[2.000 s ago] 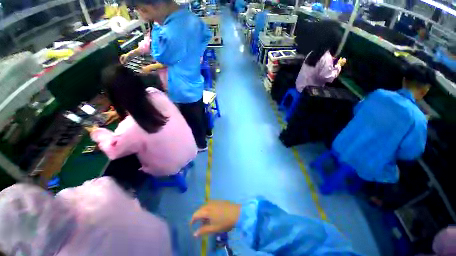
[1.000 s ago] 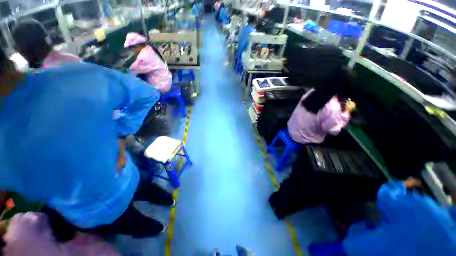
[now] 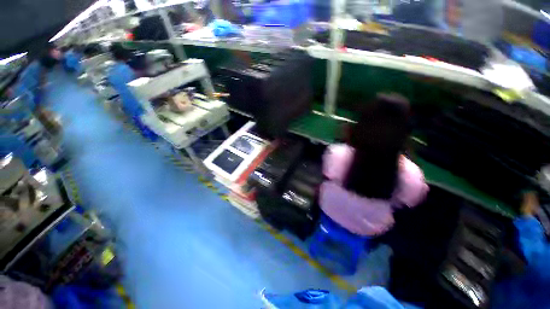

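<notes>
Neither of my hands shows; only blue cloth (image 3: 338, 298), perhaps my smock, is at the bottom edge. Nearest in front, a worker in a pink smock (image 3: 362, 202) with long dark hair sits on a blue stool (image 3: 338, 241), back to me, at the green-topped bench (image 3: 446, 178). Left of the worker stands a white and red stack (image 3: 232, 158) with dark panels on top, and black stacked trays (image 3: 292, 175) beside it. More black trays (image 3: 473, 256) are at the lower right. The picture is blurred.
A blue aisle floor (image 3: 157, 223) with yellow lines runs to the upper left. A white machine on a stand (image 3: 181, 105) is beyond the stack, another machine (image 3: 30, 211) at the left. A blue sleeve (image 3: 532, 238) is at the right edge. A metal post (image 3: 335, 72) rises from the bench.
The view has turned right, towards the right-hand bench, and come closer to the pink-smocked worker. The hand and blue sleeve seen at the bottom two seconds ago are gone from there; some blue cloth shows.
</notes>
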